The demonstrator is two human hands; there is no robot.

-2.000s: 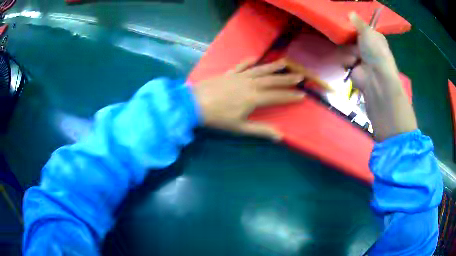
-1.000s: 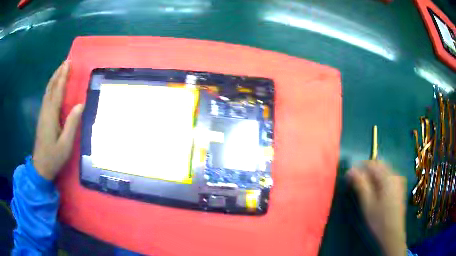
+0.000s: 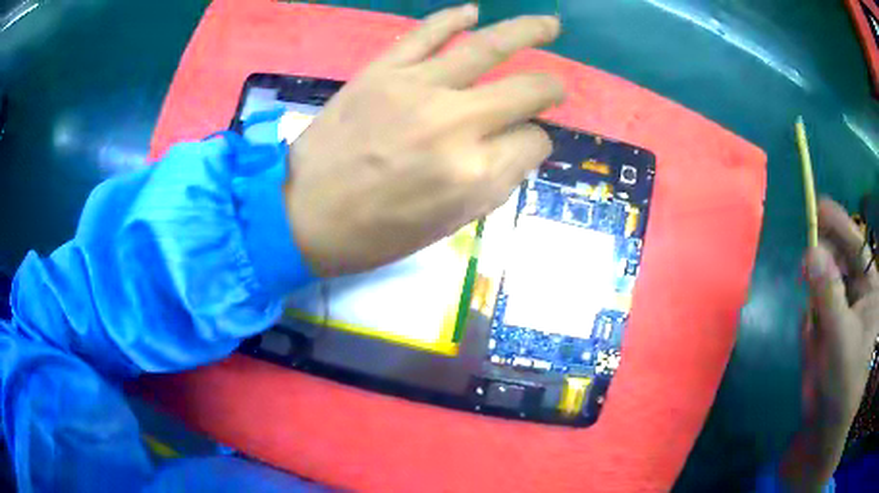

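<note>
The open tablet lies back side up on the red foam pad, tilted down to the right. Its blue mainboard with the large glaring shield plate is at the right end; the white battery with yellow edges is left of it. My left hand is spread over the tablet's upper middle and hides part of the battery and top edge; nothing shows held in it. My right hand, right of the pad, holds the tan-yellow pry stick upward between its fingers.
The dark green bench top shows around the pad. A red padded edge shows at the top right corner. Some dark thin strips behind my right hand are cut off by the right rim.
My left hand has moved from the pad's left edge over the tablet. The pad and tablet have shifted right and turned clockwise. My right hand has moved right and now holds the pry stick.
</note>
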